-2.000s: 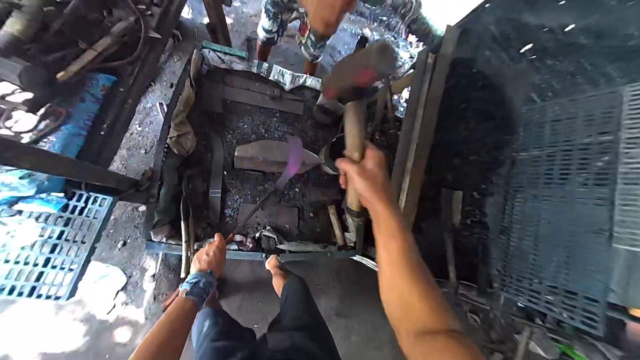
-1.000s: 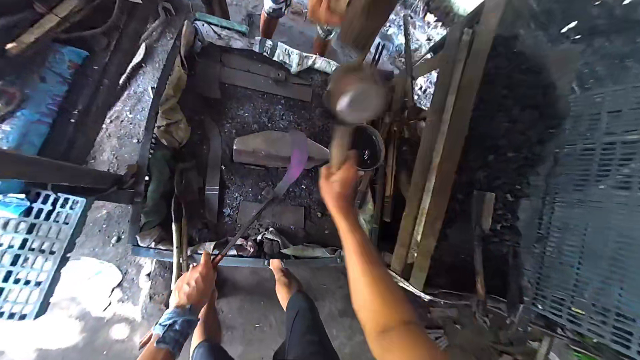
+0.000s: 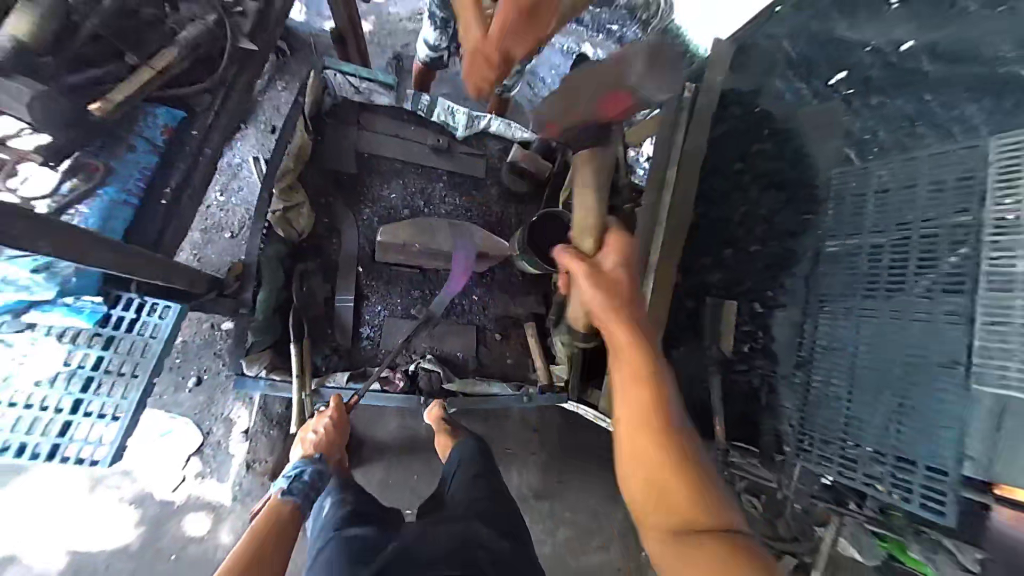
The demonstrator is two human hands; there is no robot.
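My right hand point(image 3: 600, 276) grips the wooden handle of a heavy hammer point(image 3: 612, 92), its blurred head raised at the upper right. In my left hand point(image 3: 324, 436) are the handles of long metal tongs point(image 3: 392, 356). Their jaws hold a curved, purple-glowing metal blade point(image 3: 456, 272), whose far end lies over the anvil block point(image 3: 412, 242). Right of the anvil's pointed end stands a dark round container point(image 3: 540, 240). A short wooden handle point(image 3: 537, 354) lies nearer me.
A co-worker's hands point(image 3: 488, 60) are beyond the pit's far edge. The pit's metal front rim point(image 3: 496, 398) crosses before my legs, with a bare foot against it. Plastic crates point(image 3: 88, 384) lie left; a grated panel point(image 3: 888, 320) is right. Wooden beams point(image 3: 680, 200) flank the pit's right side.
The hammer in my right hand has been up in the air in each frame, its head at changing positions. My left hand still holds the tongs, and the glowing blade stays over the anvil.
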